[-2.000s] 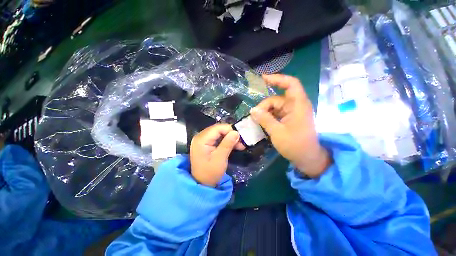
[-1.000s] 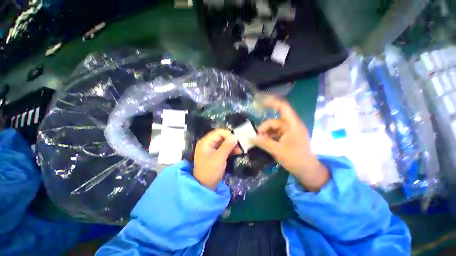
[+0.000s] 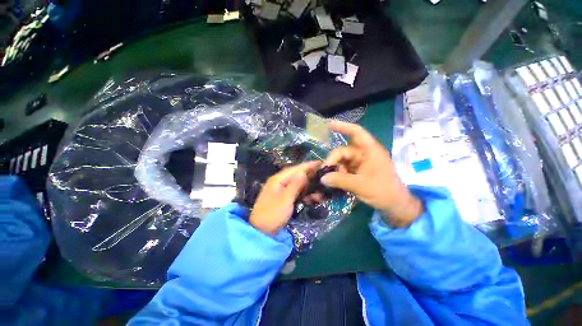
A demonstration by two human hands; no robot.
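My left hand [image 3: 278, 197] and my right hand [image 3: 365, 170] meet above the right part of a clear plastic bag [image 3: 105, 184]. Their fingertips are closed on a small black part [image 3: 325, 172], mostly hidden by the fingers. No pale face of it shows. A yellowish piece [image 3: 317, 127] shows beside my raised right index finger; I cannot tell if it is held. Inside the bag's rolled whitish rim, pale square pieces [image 3: 221, 174] lie in a column left of my left hand. Dark parts lie under my hands in the opening.
A black tray [image 3: 376, 70] heaped with pale squares stands beyond the bag. A clear-wrapped tray of white pieces [image 3: 440, 172], a blue bundle [image 3: 488, 127] and an open white-celled tray [image 3: 555, 95] lie right. A slotted black tray [image 3: 29, 153] and another person's blue sleeve [image 3: 22, 223] are at left.
The pale square piece that showed between my fingertips is no longer visible; a dark part shows there. My hands have come closer together. The view has shifted, showing more of the black tray's heap.
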